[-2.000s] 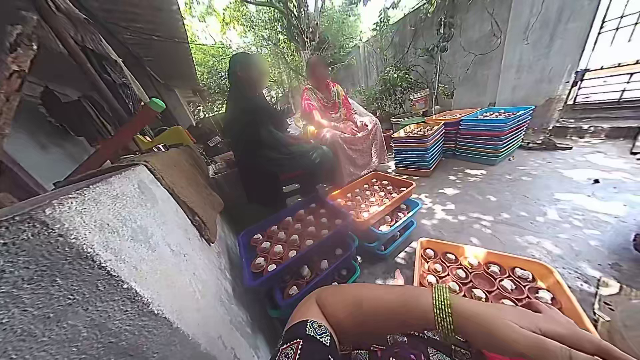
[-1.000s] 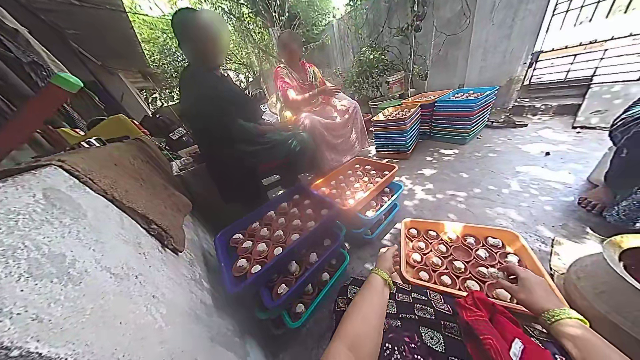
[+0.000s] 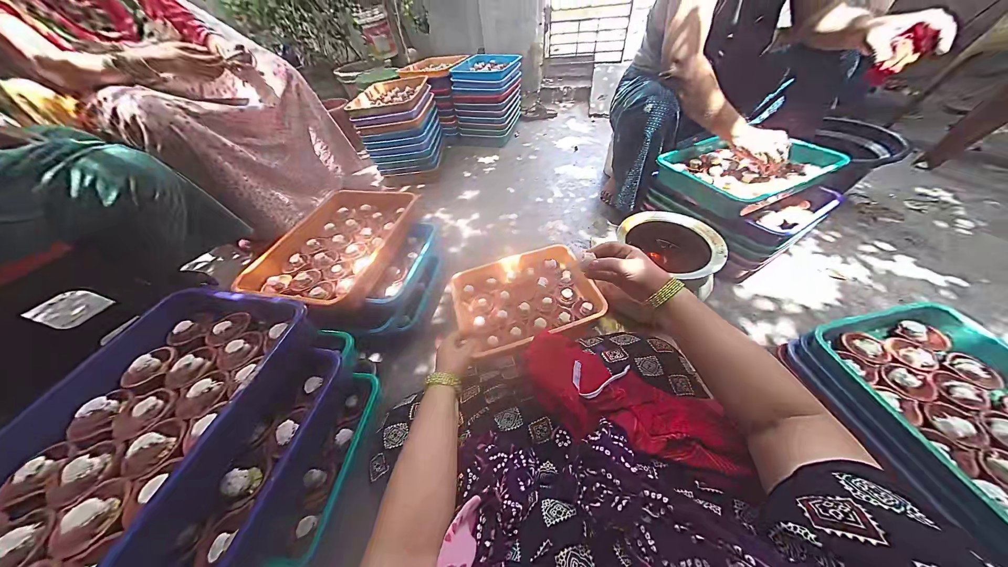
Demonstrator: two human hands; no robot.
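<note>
An orange plastic tray point(image 3: 526, 258) rests over my lap, filled with small reddish-brown clay cups, each with a whitish lump in it. At the tray's near left corner my left hand point(image 3: 457, 353) grips the rim. My right hand point(image 3: 626, 269) is at the tray's far right corner, its fingers pinched around a small whitish lump point(image 3: 587, 258). A red cloth point(image 3: 654, 409) lies on my patterned clothing just below the tray. To the right of my right hand stands a metal pot point(image 3: 713, 250) with dark contents.
Stacked trays of filled cups stand at left, the top one purple point(image 3: 293, 303), beside an orange one point(image 3: 409, 206). A green-rimmed tray point(image 3: 827, 346) is at right. A person's hand point(image 3: 760, 146) reaches into a teal tray point(image 3: 839, 161). Taller tray stacks point(image 3: 488, 102) stand behind.
The view has swung to the right. My right hand has moved from over the near right part of the orange tray to its far right corner. My left hand stays at the tray's left side.
</note>
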